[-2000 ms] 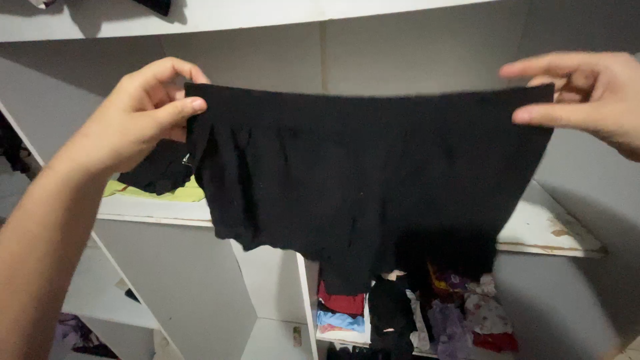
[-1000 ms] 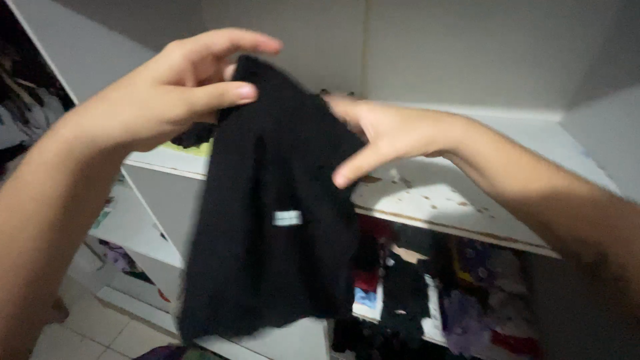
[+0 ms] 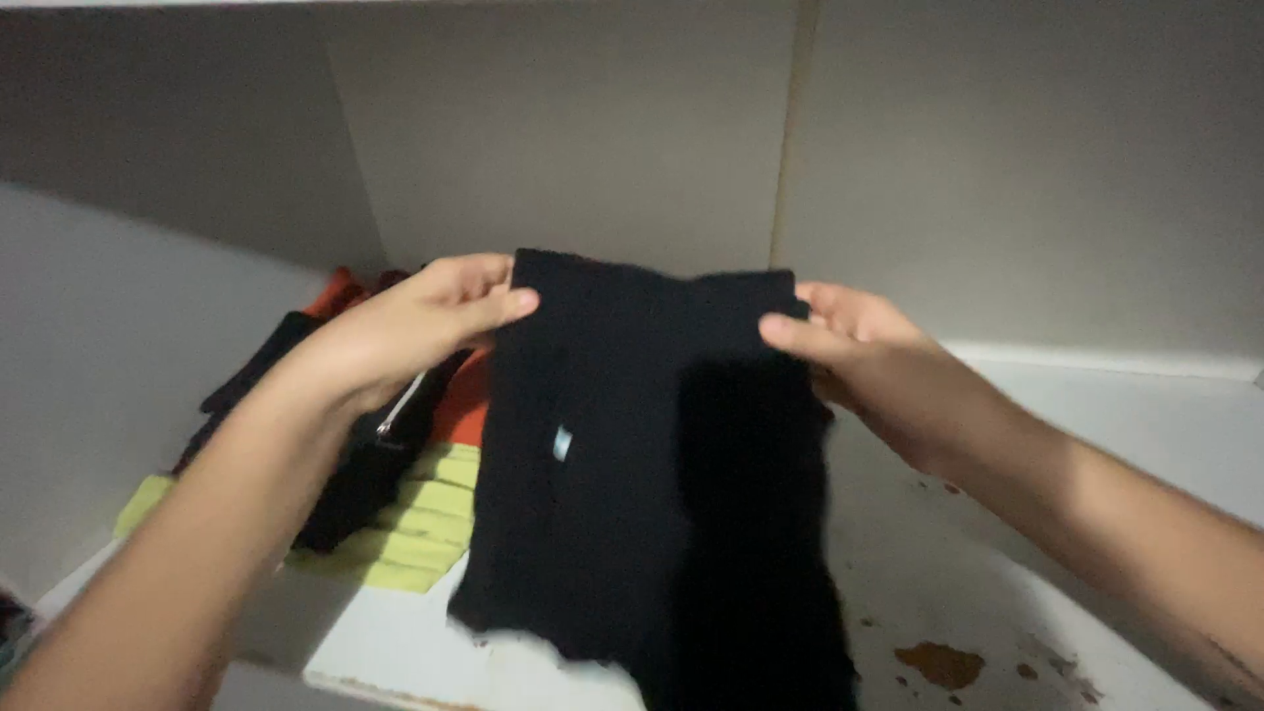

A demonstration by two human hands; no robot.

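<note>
A black cloth garment (image 3: 592, 365), folded to a narrower width, hangs upright between my two hands over a white shelf. My left hand (image 3: 454, 306) pinches its upper left corner, with the thumb on the near face. Its upper right corner is held by my right hand (image 3: 839, 331), the fingers behind and the thumb in front. A small pale tag (image 3: 562, 443) shows on the cloth left of centre. The garment's lowest part runs out of view at the bottom edge.
Behind my left forearm, black clothing with a zipper (image 3: 370, 474) and orange cloth (image 3: 462, 400) lie on yellow-green ribbed fabric (image 3: 425, 523). The shelf board (image 3: 395, 652) has worn brown patches. A side panel (image 3: 89, 346) and back panel (image 3: 592, 148) enclose the space.
The garment was stretched wide between both hands two seconds ago; now it is folded narrower, with its tag showing. The hands are closer together. The view has moved nearer the shelf.
</note>
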